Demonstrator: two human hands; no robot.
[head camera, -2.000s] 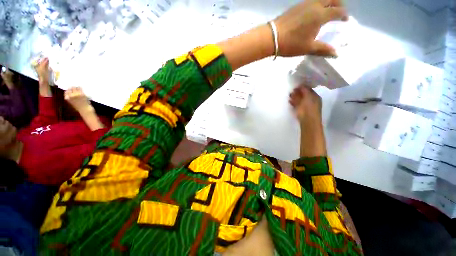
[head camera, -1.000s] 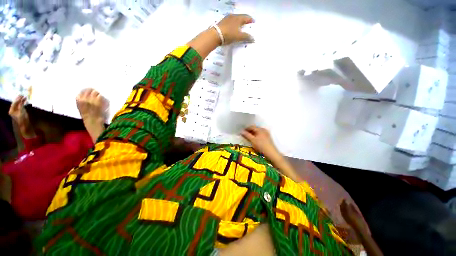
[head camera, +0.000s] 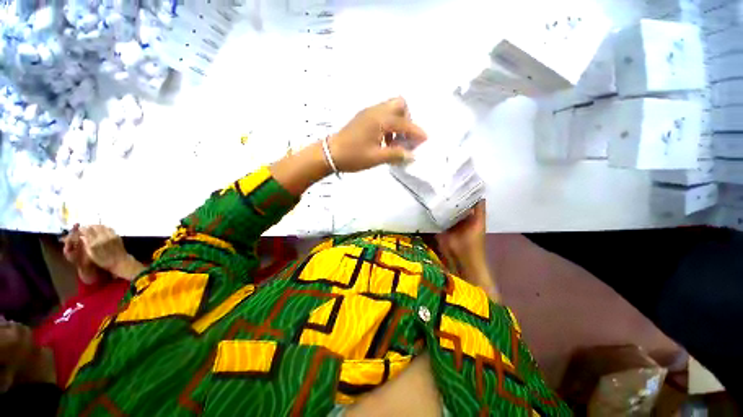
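Note:
A short row of small white cartons (head camera: 444, 183) is held tilted at the front of the table, with dark seams at its lower end. My left hand (head camera: 379, 138), with a white bracelet, grips its upper left end with bent fingers. My right hand (head camera: 466, 236) is at its lower right end near the table edge, partly hidden behind the cartons. Glare washes out the cartons' upper faces.
White cartons lie in a leaning row (head camera: 534, 65) and in stacks (head camera: 656, 134) at the right. Small white parts (head camera: 81, 73) are heaped at the far left. Another person's hands (head camera: 99, 248) are at the lower left. A brown box (head camera: 627, 383) is below the table.
The row of cartons that lay flat between my hands is now lifted and tilted. My left hand has come down toward me and my right hand has moved slightly right. The view has shifted.

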